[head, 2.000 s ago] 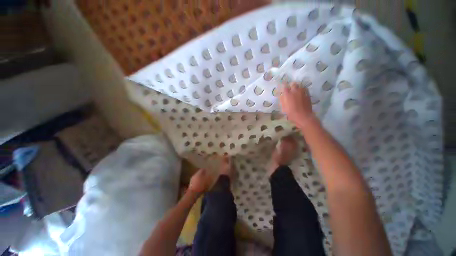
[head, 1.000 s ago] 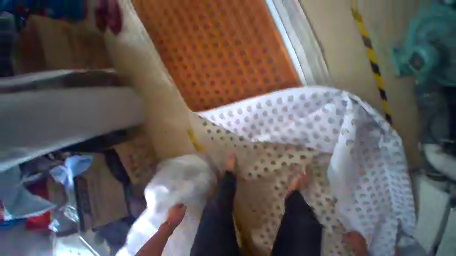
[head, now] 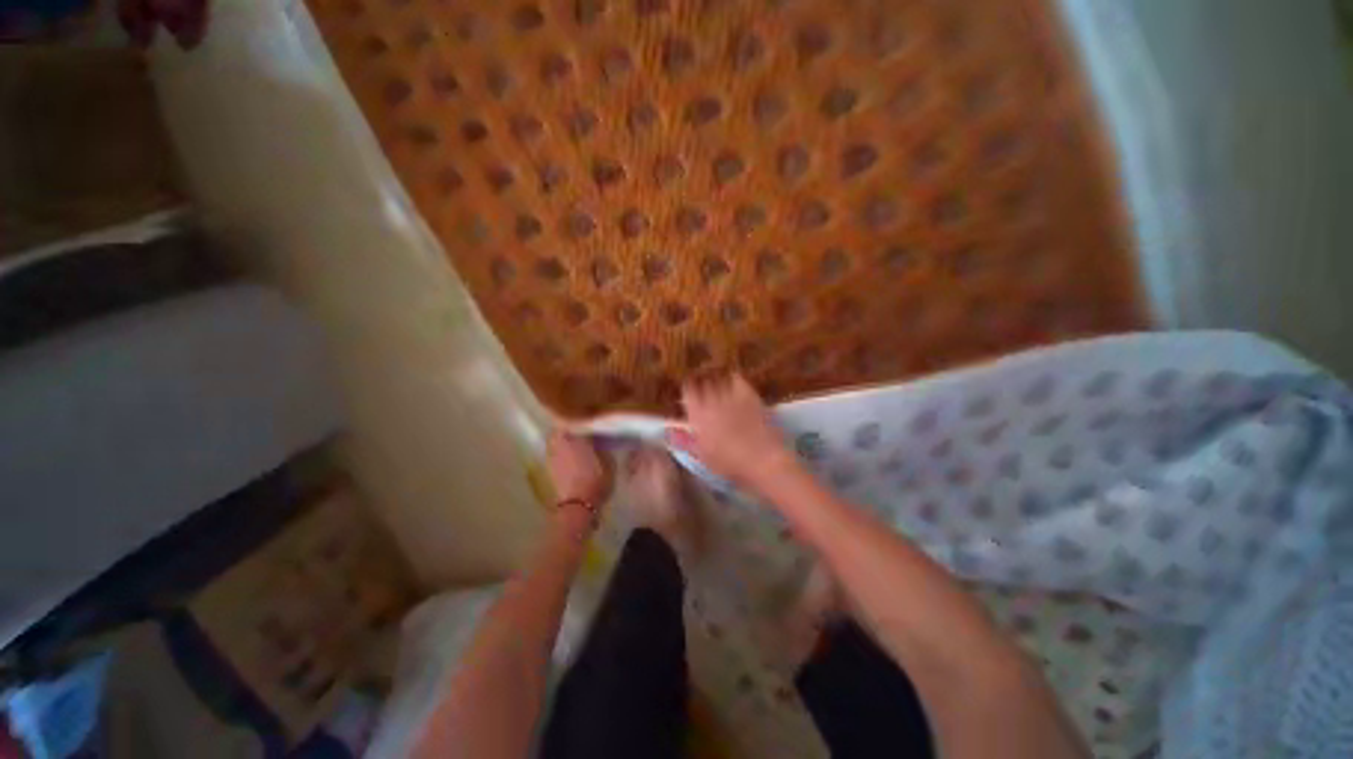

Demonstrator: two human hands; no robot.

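The orange-brown printed fabric [head: 683,193] lies flat ahead of me, with dark half-round spots. The white printed fabric [head: 1039,445] runs along its near edge and spreads to the right in loose folds. My left hand [head: 579,469] grips the white fabric's edge at the orange panel's near left corner. My right hand [head: 721,421] pinches the same edge a little to the right. A short strip of the edge is lifted between the hands. The cream printed fabric [head: 1083,653] shows below the white one, around my blurred bare feet.
Pale cloth layers [head: 1135,178] run along the orange panel's right edge. At the left are a grey-white padded shape [head: 163,400], brown cardboard [head: 297,593] and a light blue plastic piece [head: 60,704]. A pale bag [head: 438,653] is beside my left forearm.
Both hands have moved forward and together onto the white fabric's edge, the left from over the pale bag, the right from the lower right. The view is closer to the orange panel.
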